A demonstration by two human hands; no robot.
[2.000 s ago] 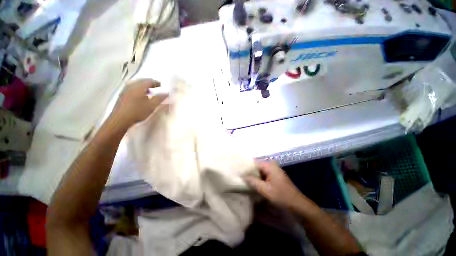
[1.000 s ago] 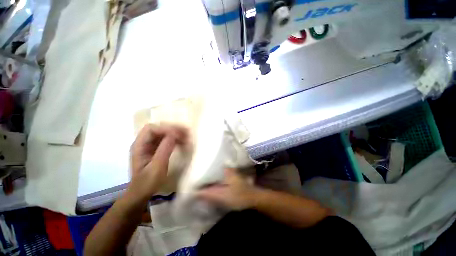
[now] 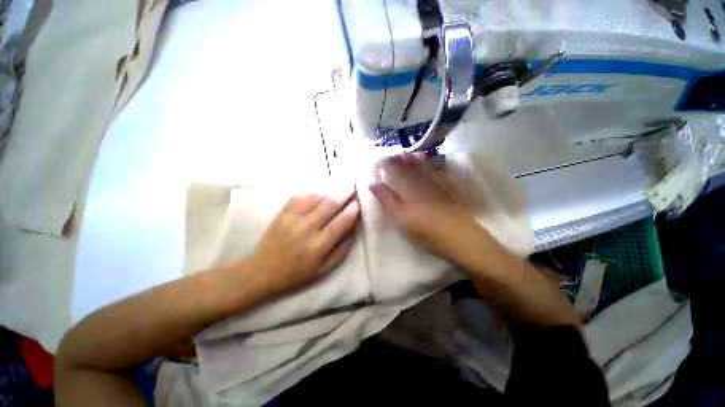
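A beige garment panel [image 3: 278, 310] lies spread on the white table in front of the sewing machine head [image 3: 397, 48] and hangs over the front edge. A seam line [image 3: 366, 254] runs down its middle, towards the needle area. My left hand [image 3: 306, 238] lies on the cloth left of the seam, fingertips at the seam. My right hand [image 3: 421, 199] lies on the cloth right of the seam, close below the presser foot area. Glare and a shiny curved guard [image 3: 455, 79] hide the needle. I cannot tell whether the cloth is under the foot.
A stack of waiting beige panels [image 3: 48, 127] lies at the left. A plastic bag [image 3: 692, 159] lies at the right end of the table. A green basket [image 3: 636, 254] stands below the table's right side, with beige cloth [image 3: 648, 342] draped by it.
The cloth, bunched and partly folded before, is now spread out at the machine. Both hands have moved up onto it, on either side of the seam. The view is closer to the machine head.
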